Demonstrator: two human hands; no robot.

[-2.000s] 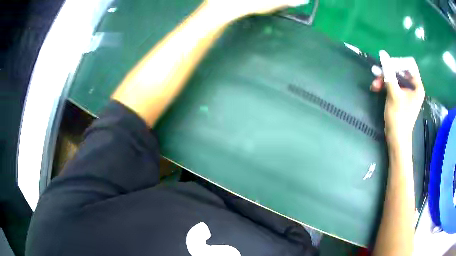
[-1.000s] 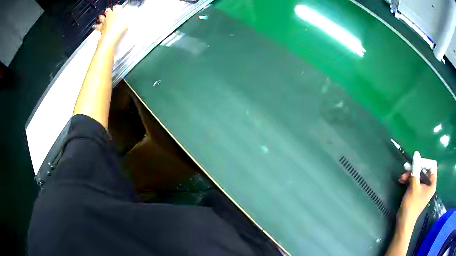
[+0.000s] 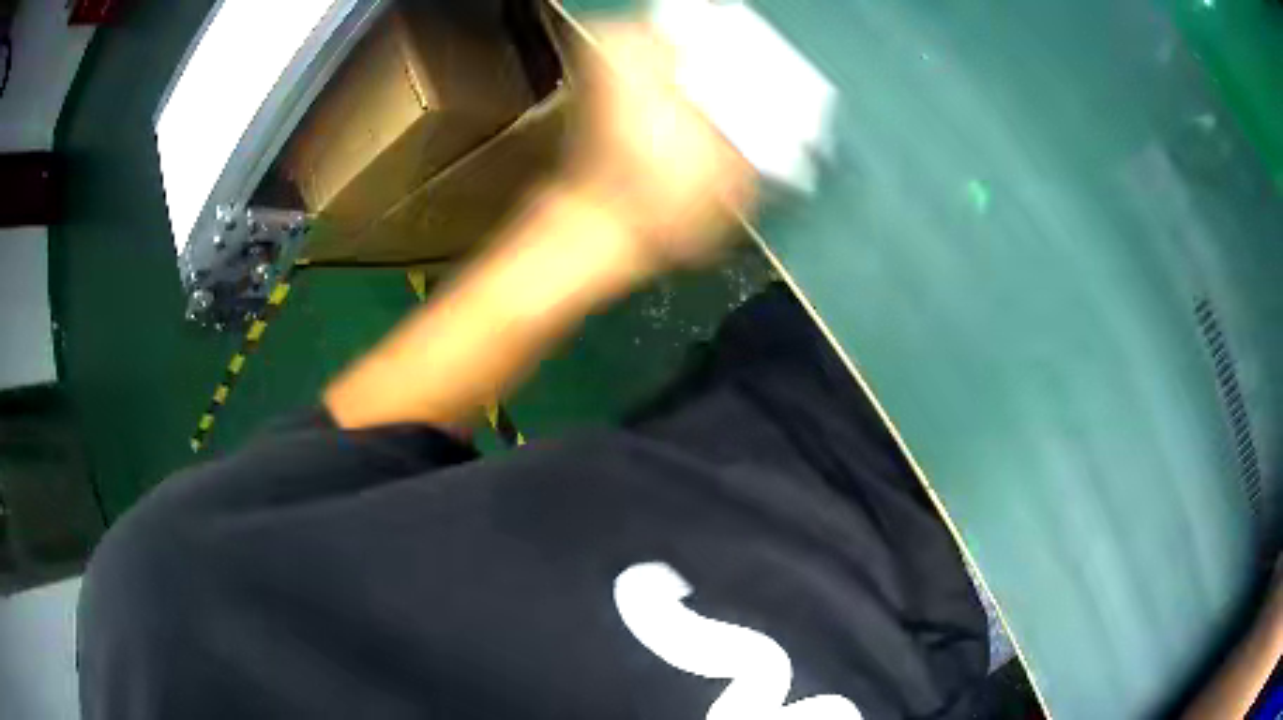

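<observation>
My left hand [image 3: 654,148] is blurred at the near edge of the green bench mat [image 3: 971,324]. It holds a white, box-like object [image 3: 753,92], also blurred; what it is I cannot tell. The dark carrier tape strip [image 3: 1228,401] with its ladder-like row of pockets lies on the mat at the right. Only part of my right forearm shows at the lower right edge; my right hand is out of the picture.
An open brown cardboard box [image 3: 387,127] stands under the left end of the bench. A white panel [image 3: 246,99] with a metal edge is at the upper left. Yellow-black floor tape [image 3: 242,373] runs below it. A bit of blue shows at the lower right corner.
The view has swung to the left and down. My left hand has come back from the white surface at the far left and now holds the white object. My right hand has left the picture.
</observation>
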